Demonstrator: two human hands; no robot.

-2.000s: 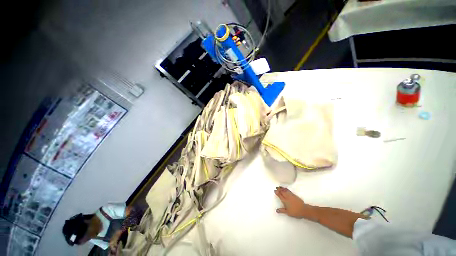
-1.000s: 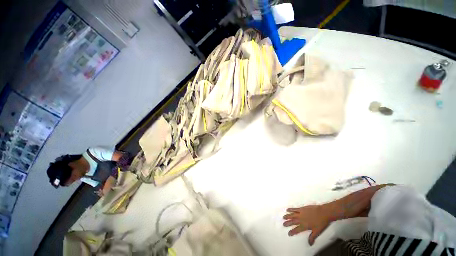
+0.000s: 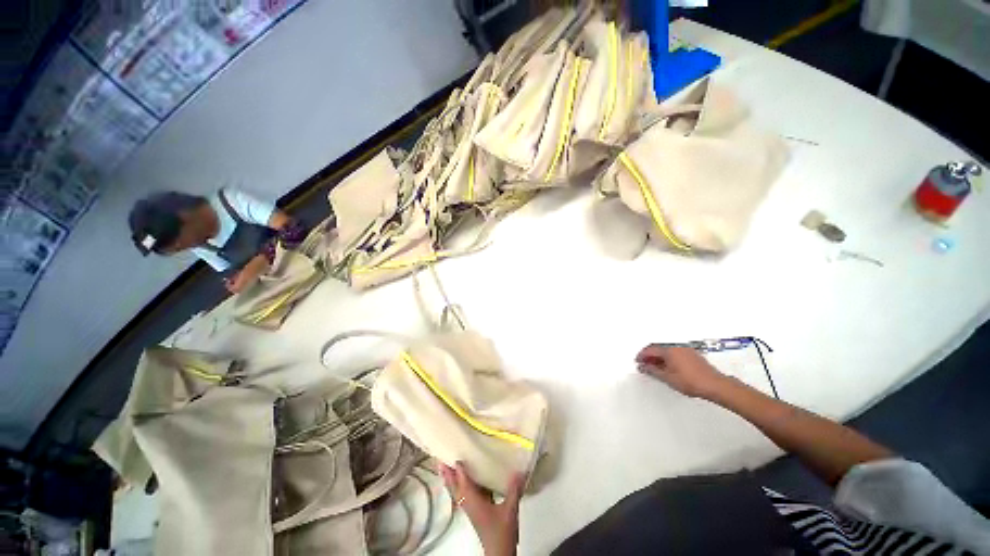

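Observation:
A beige bag point(image 3: 467, 396) with a yellow edge strip lies on the white table in front of me, its strap looping out to the left. My left hand point(image 3: 485, 508) holds the bag's near lower edge between thumb and fingers. My right hand point(image 3: 678, 370) is at the table to the right of the bag, apart from it, with fingers bent together. A slim metallic tool point(image 3: 725, 344) with a dark cord is right beside its knuckles. Whether those fingers hold anything is too small to tell.
More beige bags point(image 3: 212, 462) with straps lie at the left. A long heap of bags point(image 3: 543, 109) runs behind, beside a blue stand point(image 3: 682, 67). Another bag point(image 3: 711, 185) lies right of the heap. A red pot point(image 3: 942, 191) and small piece point(image 3: 823, 226) are far right. A person point(image 3: 206, 230) handles a bag.
My left hand has come into view, holding the near bag, which now lies nearer the middle. My right hand has moved from flat with spread fingers to bent beside the tool. The view has shifted.

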